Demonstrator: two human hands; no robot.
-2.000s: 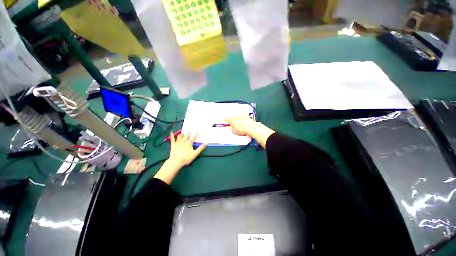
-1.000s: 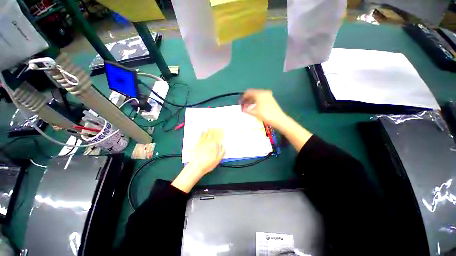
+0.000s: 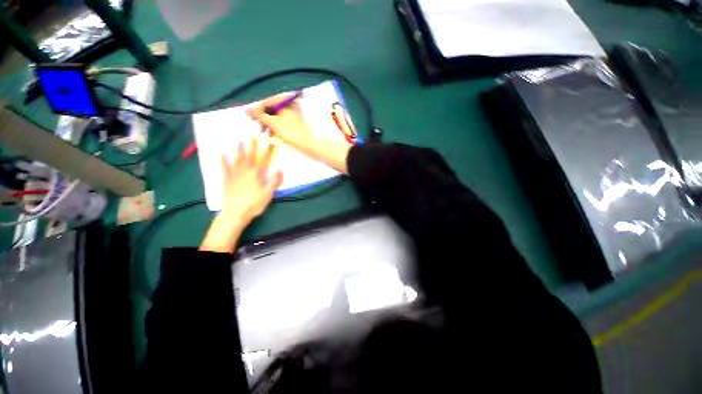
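Note:
A white record sheet (image 3: 212,146) lies on a blue-edged clipboard (image 3: 304,187) on the green mat. My left hand (image 3: 245,181) rests on the sheet with its fingers spread and holds nothing. My right hand (image 3: 289,127) holds a purple pen (image 3: 283,102) over the sheet; the sheet's writing is not readable. A closed laptop (image 3: 308,288) lies in front of me under my sleeves, with a white label (image 3: 375,290) on its lid.
A black cable (image 3: 308,71) loops around the clipboard. A blue display (image 3: 68,91) and a white power strip (image 3: 138,113) stand left. Film-covered laptops lie right (image 3: 593,154) and left (image 3: 38,300). A white sheet (image 3: 508,27) covers a dark stack behind.
The view has turned down and right. My right hand has moved from the sheet's top edge to its upper middle, where the purple pen now shows in it. The left hand's fingers have spread.

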